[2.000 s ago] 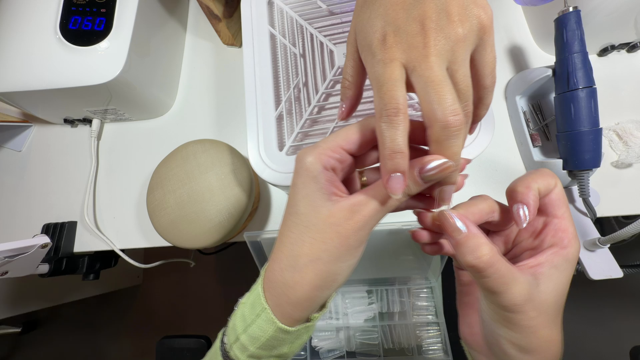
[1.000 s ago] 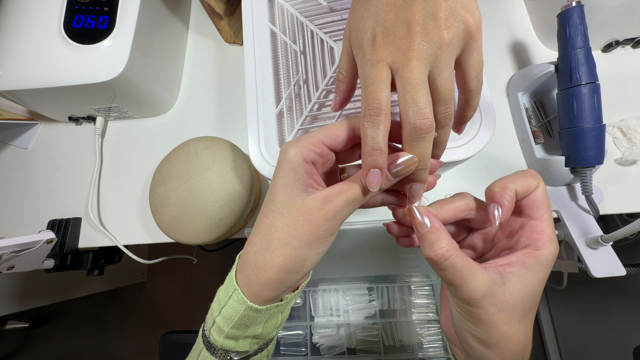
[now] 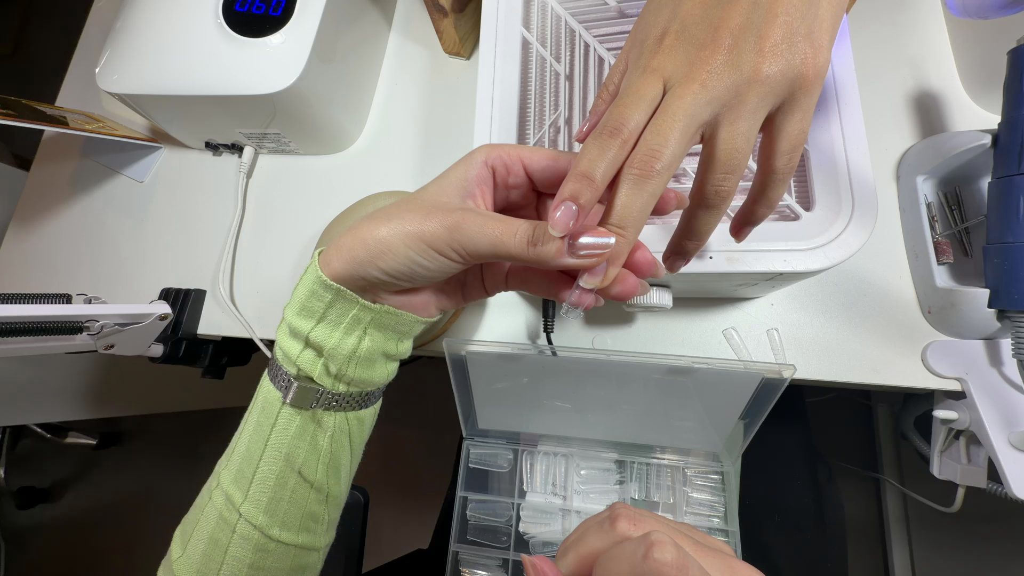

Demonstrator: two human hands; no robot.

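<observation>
My left hand (image 3: 512, 232), in a green sleeve with a metal watch, holds a finger of another person's hand (image 3: 704, 104) between thumb and fingers. A clear nail tip (image 3: 573, 302) sticks out at the end of that finger. At the bottom edge my right hand (image 3: 640, 546) lies over the open plastic case (image 3: 616, 392), its fingertips mostly hidden, so whether it holds anything does not show. Many clear nail tips (image 3: 548, 472) fill the case's compartments. Two loose nail tips (image 3: 737, 344) lie on the table edge behind the lid.
A white grille-topped device (image 3: 832, 232) stands under the other person's hand. A white nail lamp (image 3: 328, 88) with a cable is at upper left. A round beige cushion (image 3: 352, 212) is partly behind my left wrist. On the right are a bit tray (image 3: 920, 184) and blue handpiece (image 3: 1006, 176).
My right hand has moved from the held fingertip down to the case. My left hand still holds the other person's finger. The view has shifted closer.
</observation>
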